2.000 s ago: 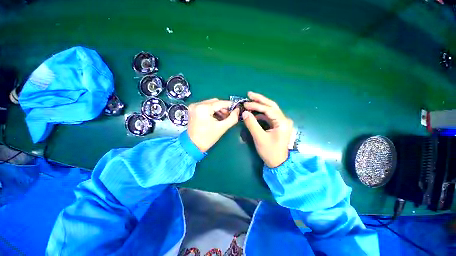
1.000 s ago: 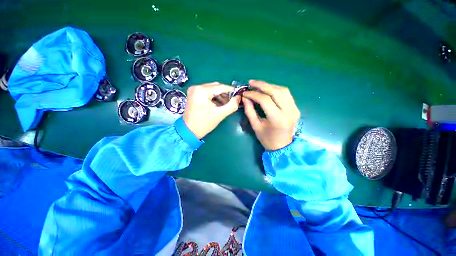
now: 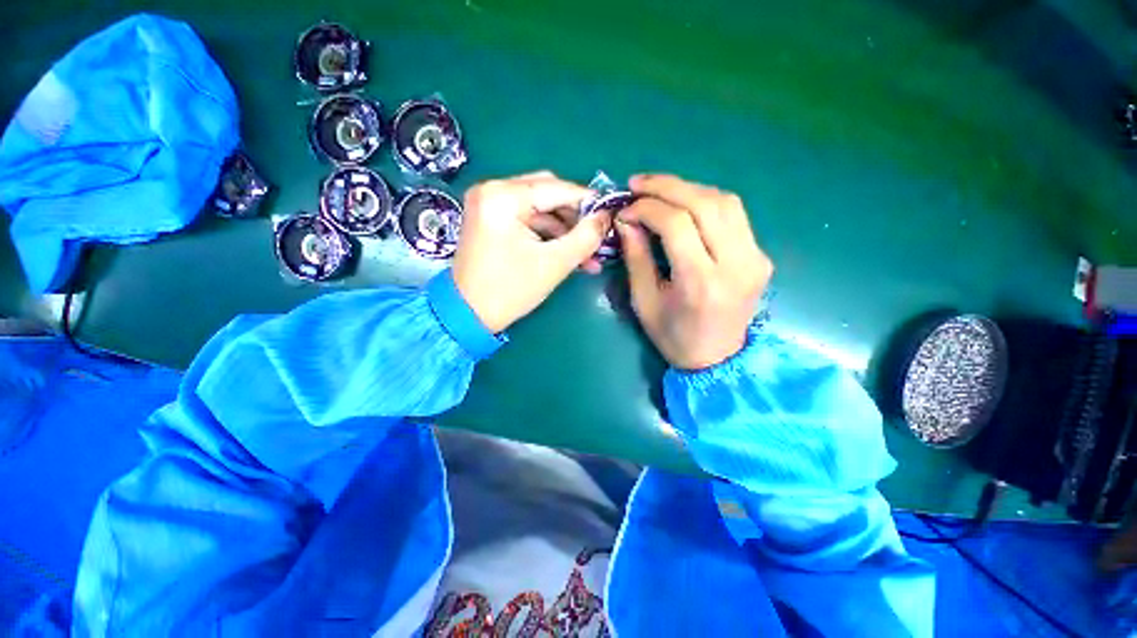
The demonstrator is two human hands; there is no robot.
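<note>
A small round black shell [image 3: 607,214] with a shiny rim and a bit of clear film is held between my hands over the green mat. My left hand [image 3: 521,247] pinches its left side with thumb and fingers. My right hand [image 3: 693,264] has its thumb and fingertips at the shell's right side and rim. The fingers hide most of the shell, and I cannot tell what small part the right fingertips touch. Several like shells [image 3: 355,199] with pale round centres lie open side up, grouped left of my left hand.
A light-blue cloth cap [image 3: 125,137] lies at far left, with another black shell [image 3: 239,186] against its edge. A round metal-wool cleaner [image 3: 954,380] sits at right before a black ribbed stand [image 3: 1082,405]. A cord hangs below the stand. The green mat [image 3: 798,100] extends behind.
The view has shifted, so the shells and cap appear higher and further left. Both hands still hold the shell, and the right hand's fingers have changed position slightly at its rim.
</note>
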